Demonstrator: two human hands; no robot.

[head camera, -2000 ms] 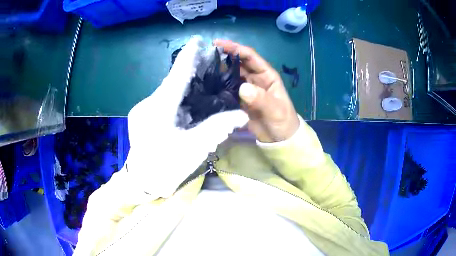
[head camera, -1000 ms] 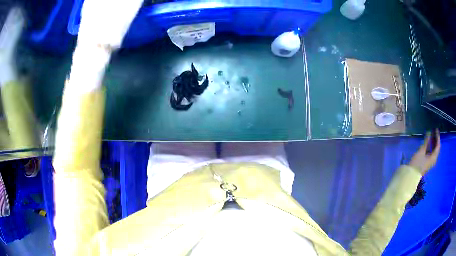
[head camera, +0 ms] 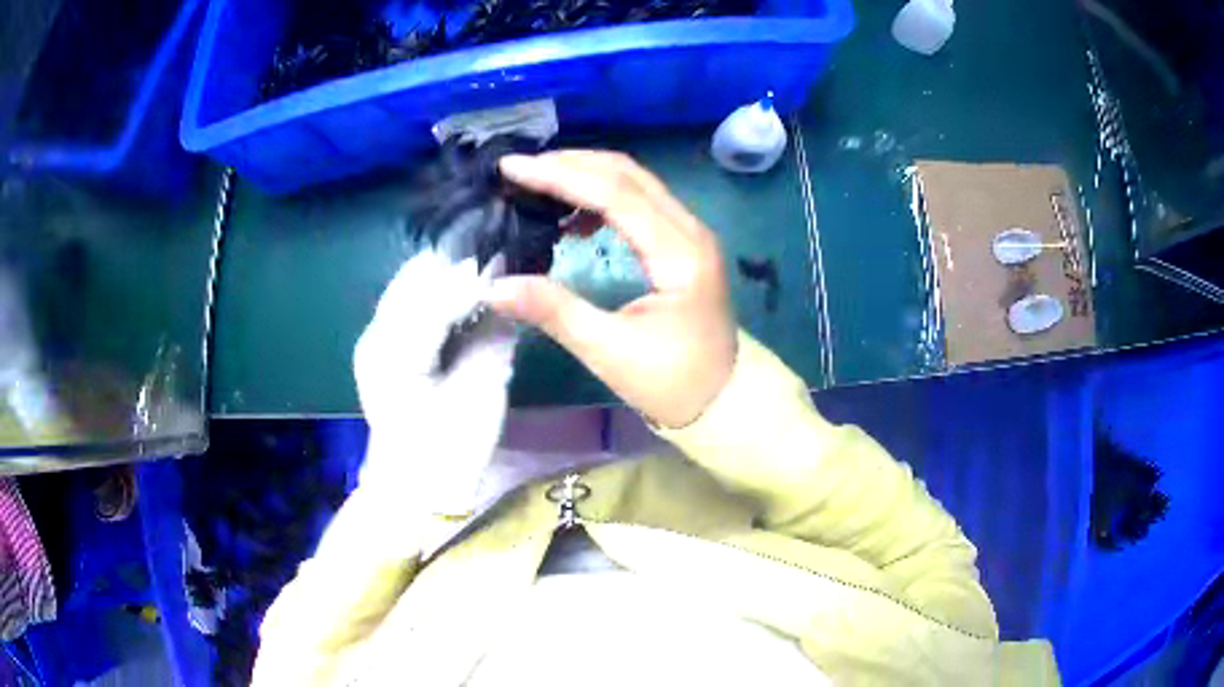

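A black spiky hair piece (head camera: 470, 201), blurred, is held above the green bench mat in front of the blue back bin. My left hand (head camera: 436, 362), in a white glove, holds it from below and left. My right hand (head camera: 638, 275), bare, is at its right side, with the thumb and fingers spread around it; the fingertips seem to touch it. The hands and the piece hide the mat below them, so I cannot tell whether other pieces lie there.
A blue bin (head camera: 524, 67) of black pieces stands at the back. A white glue bottle (head camera: 749, 137) stands right of it, another bottle (head camera: 924, 23) farther right. A small dark piece (head camera: 760, 274) lies on the mat. Cardboard (head camera: 960, 269) bears two white ovals. Blue side bins are below the bench edge.
One second ago my hands were apart, left at the back bin and right at the right side bin. Now both are together at the centre with a black piece.
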